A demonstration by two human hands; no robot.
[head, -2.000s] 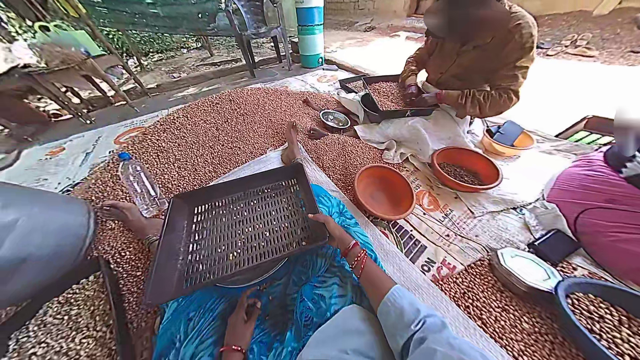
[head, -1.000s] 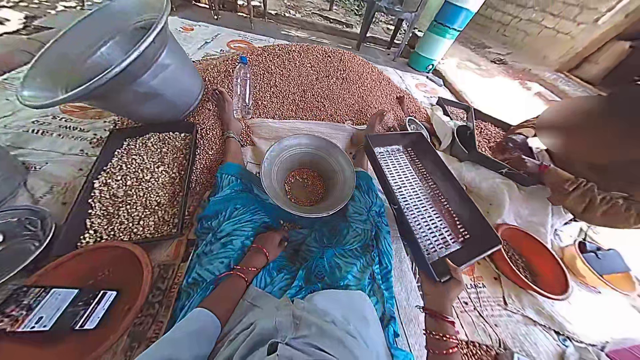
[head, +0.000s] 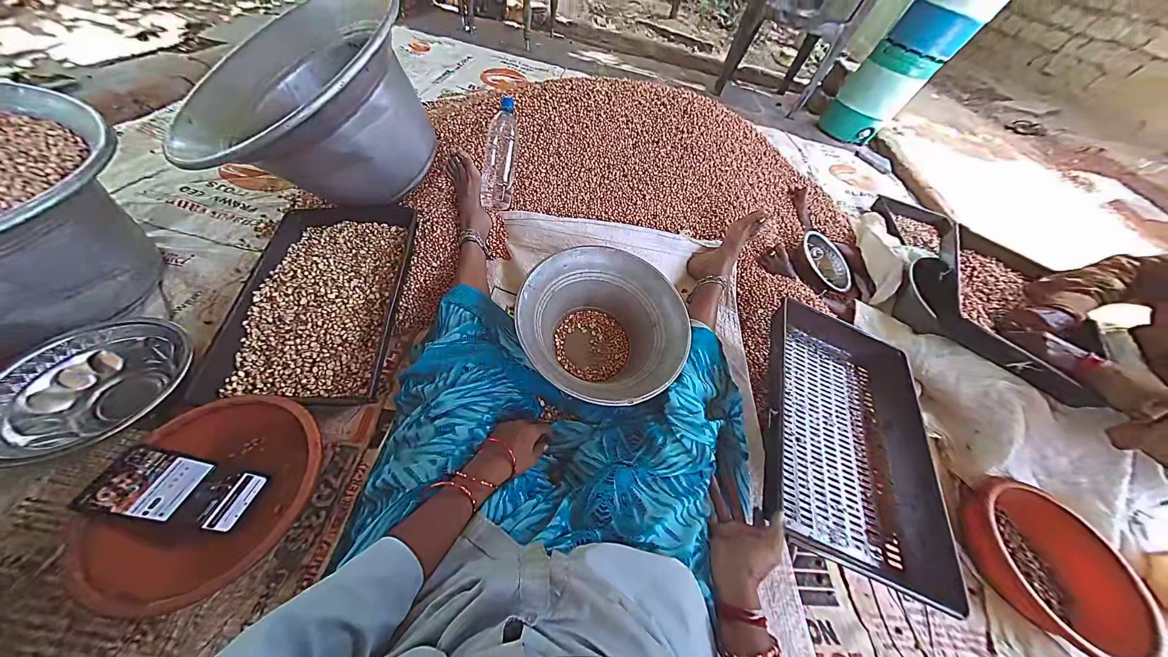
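Note:
My left hand [head: 518, 443] rests on the blue patterned skirt, its fingers partly curled and their undersides hidden. Just in front of it, a metal bowl [head: 531, 315] between the legs has small reddish-brown nuts or seeds [head: 593, 365] in the bottom. On the right side of the lap is my right hand [head: 744, 543], its thumb side against the near left edge of a black slotted tray [head: 922, 484]; whether it grips the tray is unclear. The tray is tilted, with some pieces along its right part. A black tray [head: 219, 365] of paler pieces lies left of the legs.
Beyond the feet spreads a large nut or seed heap [head: 639, 137], with a plastic bottle [head: 499, 160] at its edge. Metal tubs [head: 383, 137] stand left, above an orange basin [head: 283, 538] holding phones. An orange bowl [head: 981, 520] and a co-worker's hands [head: 1058, 328] are right.
The slotted tray has moved from above my lap to its right side, uncovering the metal bowl. My right hand moved with it, then lower along its edge. The view has turned left.

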